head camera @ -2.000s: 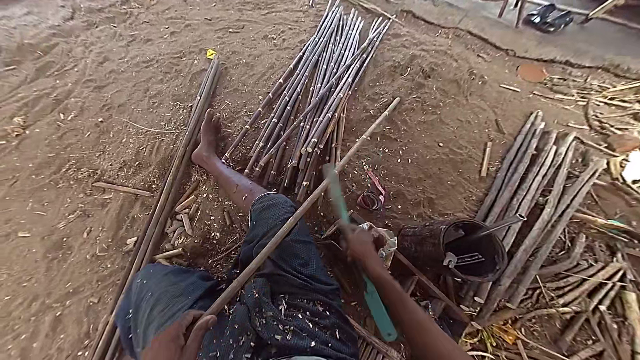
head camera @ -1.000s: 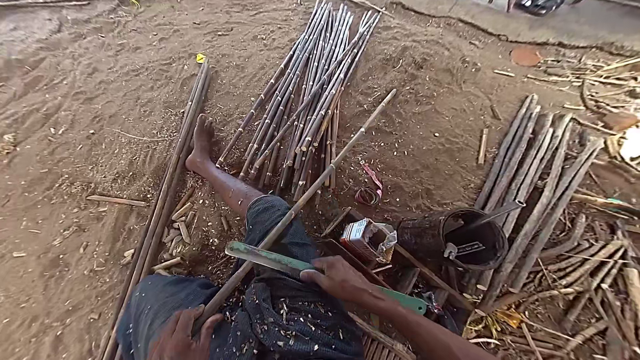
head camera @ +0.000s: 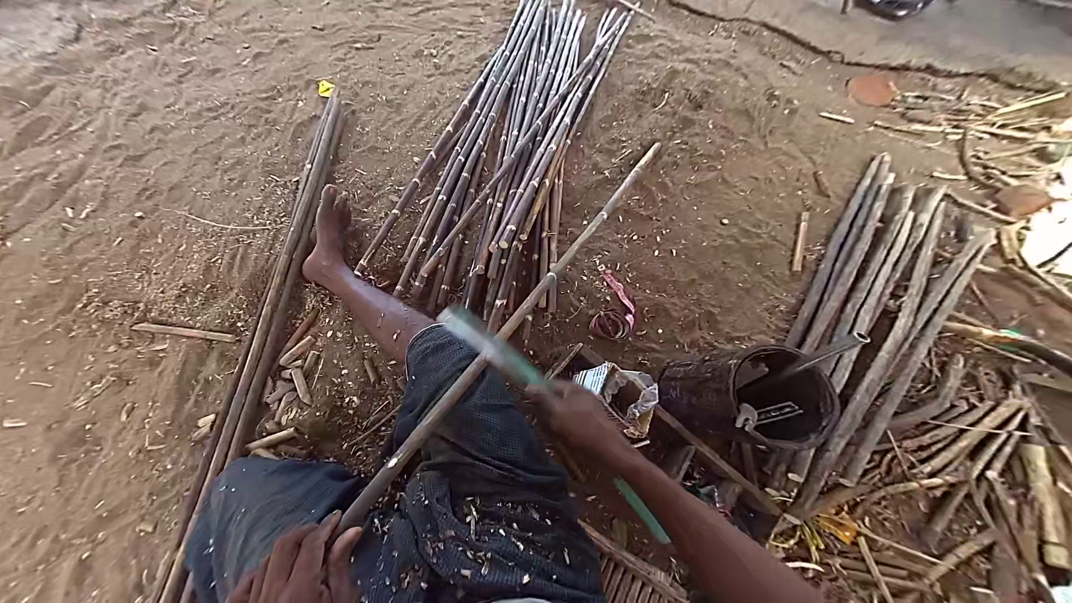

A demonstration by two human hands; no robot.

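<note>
A long, jointed wooden or cane pole [head camera: 536, 293] runs slantwise over my lap, its far end raised toward the upper right. My left hand [head camera: 297, 565] grips its lower end by my thigh. In my right hand [head camera: 578, 419] is a green flat-bladed tool [head camera: 641, 509], perhaps a machete; its blurred blade crosses the pole above my knee, and whether it touches cannot be told. Wood chips lie scattered on my dark blue cloth [head camera: 477, 502]. Beyond my leg a bundle of jointed cane stalks [head camera: 519, 159] rests on the dirt.
Long poles [head camera: 268, 335] lie at left beside my foot. At right are a dark bucket [head camera: 703, 394] holding metal tools, a torn carton [head camera: 624, 394], a pile of rough sticks [head camera: 888, 285] and crooked branches [head camera: 963, 452]. A reddish strap [head camera: 615, 306] is coiled on the ground.
The green blade was upright near the pole two seconds ago, then lay low across it near my lap; now it crosses the pole farther up. My left hand stays at the lower end.
</note>
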